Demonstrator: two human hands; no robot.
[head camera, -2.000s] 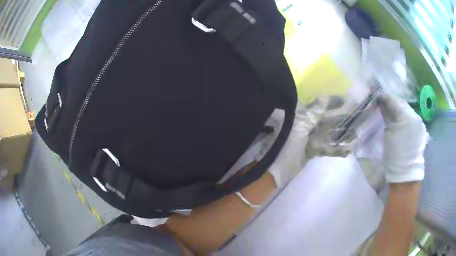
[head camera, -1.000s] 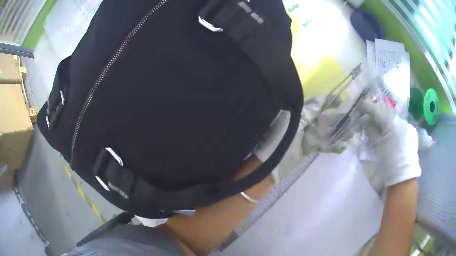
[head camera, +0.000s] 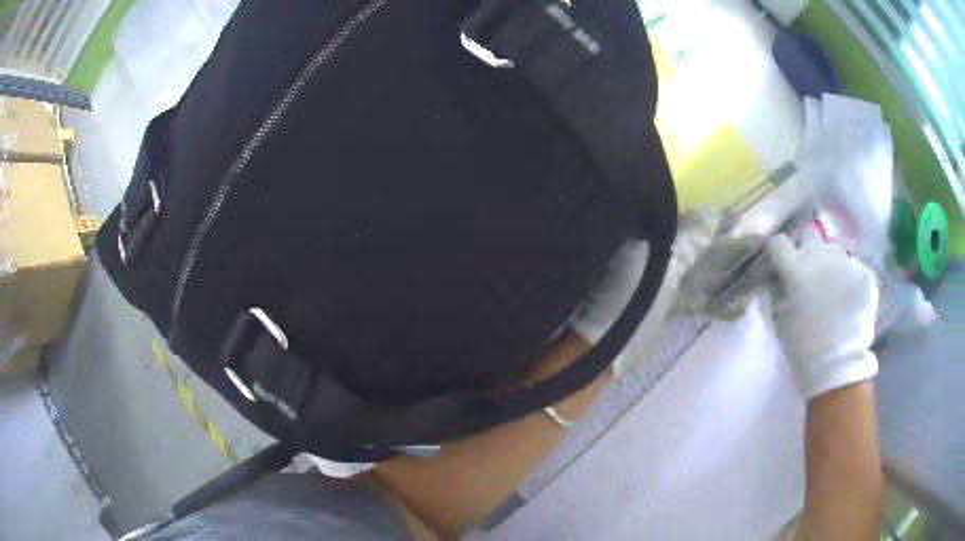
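Thin silver screwdriver bits (head camera: 753, 201) lie bunched between my two gloved hands, right of the black bag. My left hand (head camera: 704, 269), in a soiled white glove, is closed around them; its wrist is partly hidden by the bag. My right hand (head camera: 825, 306), in a white glove, has its fingertips on the darker rods at the bunch's right side. The fingertips and rods are blurred, so how many rods each hand grips cannot be told.
The large black bag (head camera: 423, 211) blocks the middle and left. Behind the hands are a yellow sheet (head camera: 720, 164), clear bags and papers (head camera: 859, 159), a green spool (head camera: 932, 241) and a dark blue item (head camera: 802, 63). Cartons (head camera: 37, 227) stand at far left.
My right hand has come down and left onto the rods beside my left hand. The rods show less upright than a second ago. The whole view has shifted slightly.
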